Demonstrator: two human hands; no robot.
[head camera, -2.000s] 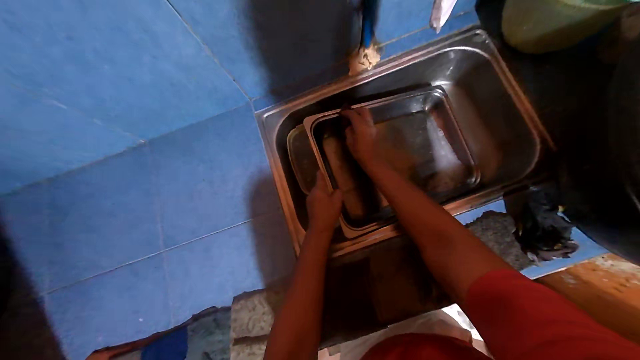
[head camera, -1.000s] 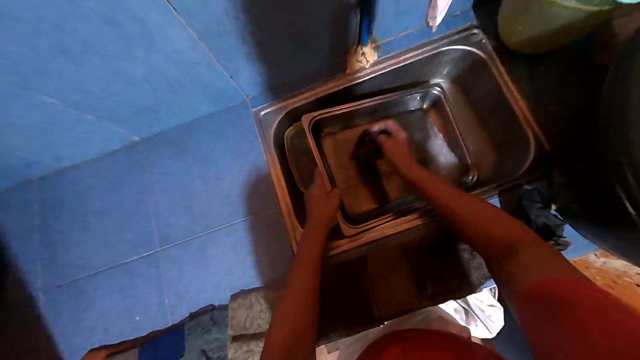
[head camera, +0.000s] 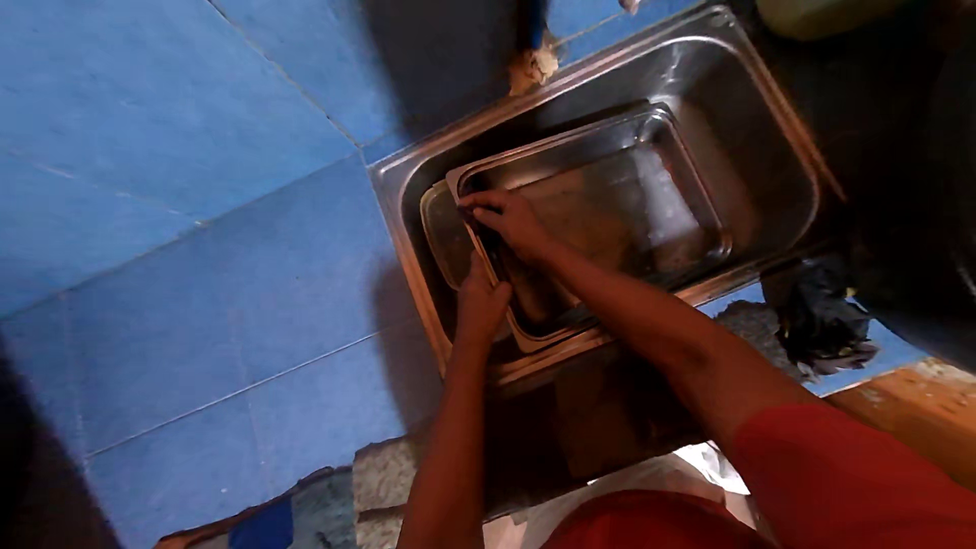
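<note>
A rectangular metal pan lies inside a stainless steel sink, a little water shining on its floor. My left hand grips the pan's left rim, thumb on the inner side. At that rim's upper part, my right hand pinches a small dark thing, perhaps a scrubber, against the edge. Most of that dark thing is hidden by the fingers. Beneath the pan's left side, a second container with a pale rim sticks out.
Blue tiled wall borders the sink on the left and behind. A black plastic bag lies by the near right edge. A pale green container stands at the top right, beside a large dark round object. A blue pipe rises behind the sink.
My right hand has moved with the dark thing from the pan's floor to its upper left rim. My left hand stays on the left rim.
</note>
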